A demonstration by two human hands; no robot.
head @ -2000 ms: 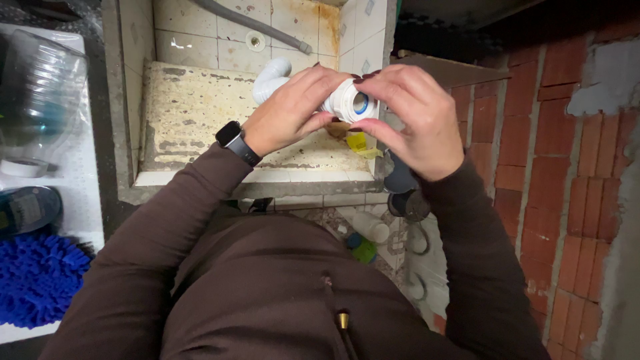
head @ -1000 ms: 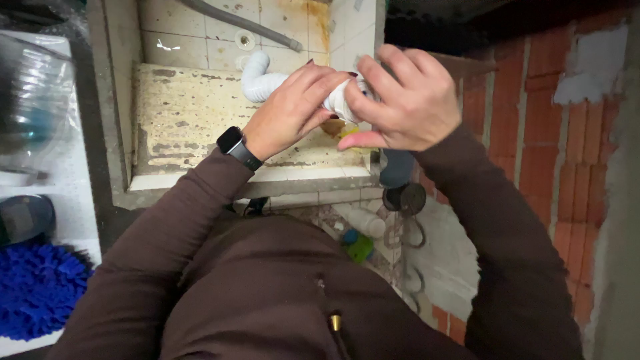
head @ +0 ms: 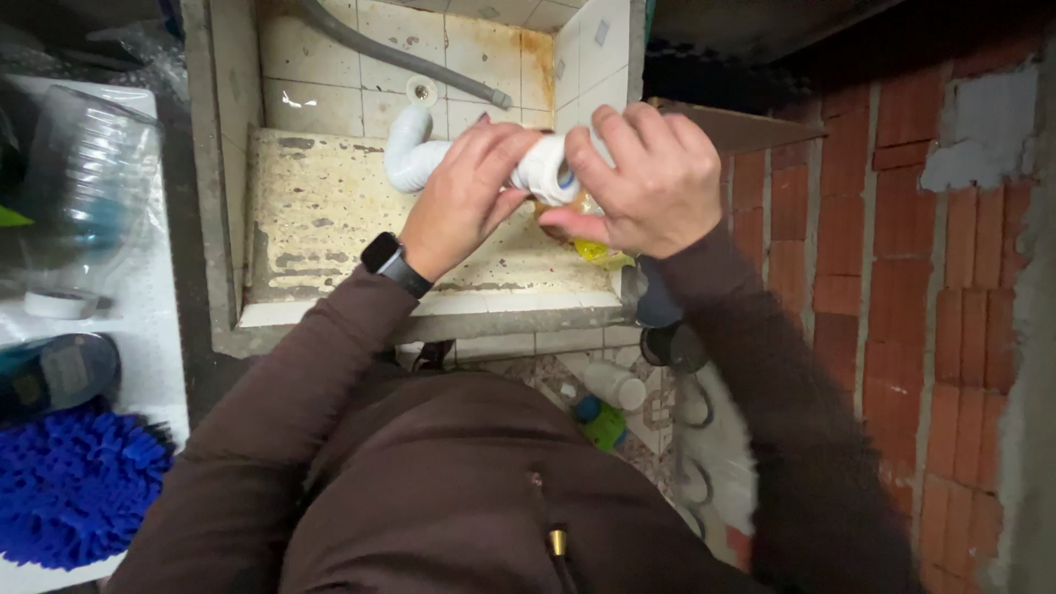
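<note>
My left hand is closed round a white corrugated plastic drain hose, just behind its wider end fitting. The hose bends up to the left over the tiled sink, its far end near the drain hole. A blue ring shows inside the mouth of the white fitting, which points right. My right hand is at that mouth, its fingers curled over the right side and the thumb below. Whether it grips the fitting, or something small, is hidden by the fingers.
A grey hose lies in the concrete-edged sink. Yellow packaging is beneath my right hand. At left, a white surface holds a clear plastic bottle and a blue chenille mitt. A brick wall stands at right.
My right hand has shifted over the fitting's mouth, covered it a second ago, and now sits to its right with the blue ring visible again. My left hand keeps its hold on the hose.
</note>
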